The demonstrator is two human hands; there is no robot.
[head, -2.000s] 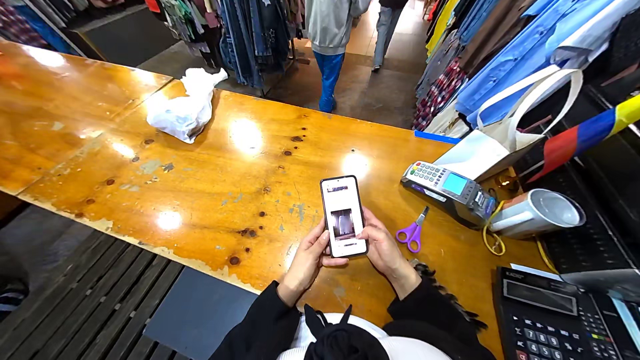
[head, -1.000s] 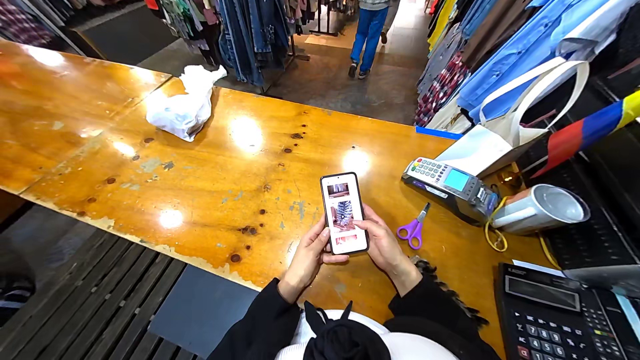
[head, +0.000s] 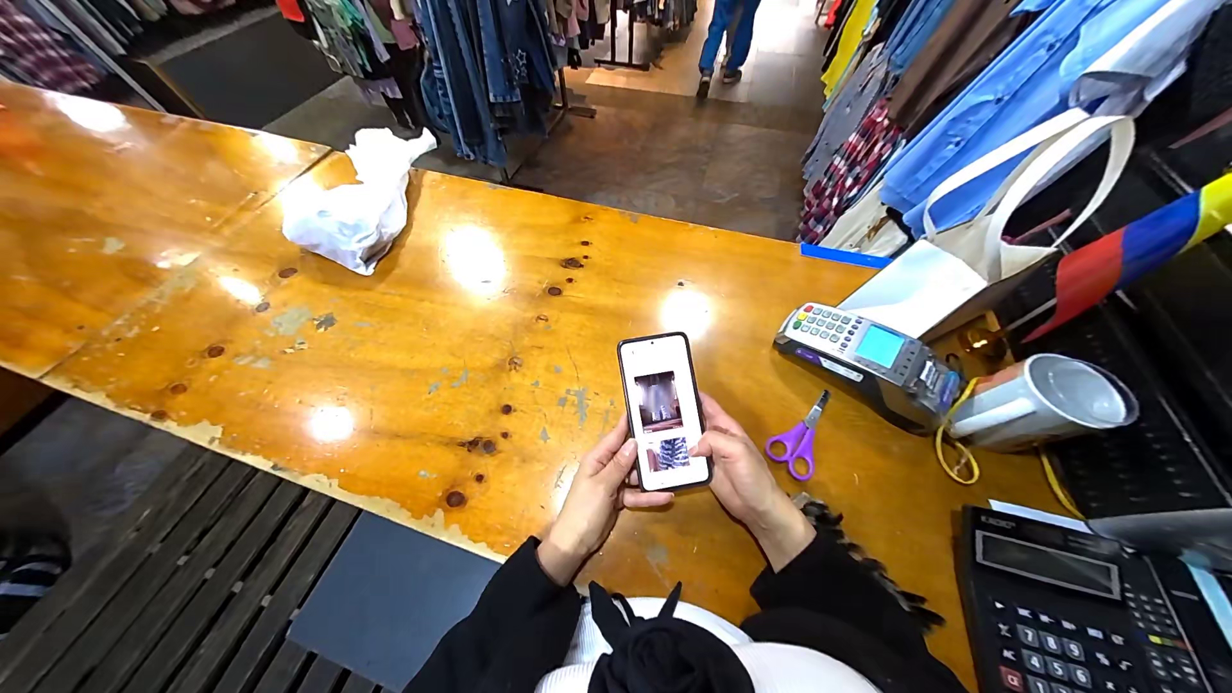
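A smartphone [head: 664,414] in a black case is held upright in both hands above the wooden counter, its lit screen showing pictures. My left hand [head: 602,491] grips its lower left side, thumb along the edge. My right hand [head: 746,472] holds the lower right side, with the thumb over the screen. Purple-handled scissors [head: 797,445] lie on the counter just right of my right hand. Beyond them stands a card payment terminal [head: 866,356] with a keypad and a lit blue display.
A white plastic bag [head: 356,207] sits at the counter's [head: 385,356] far edge. On the right are a white tote bag [head: 962,269], a white mug-like container [head: 1044,399], a yellow cord [head: 962,467] and a black desk calculator [head: 1049,606]. Clothes racks and a walking person [head: 729,38] are beyond.
The pictures on the phone's screen have changed. A person beyond the counter has walked farther away, and a second person seen two seconds ago is out of view. Both hands keep their hold.
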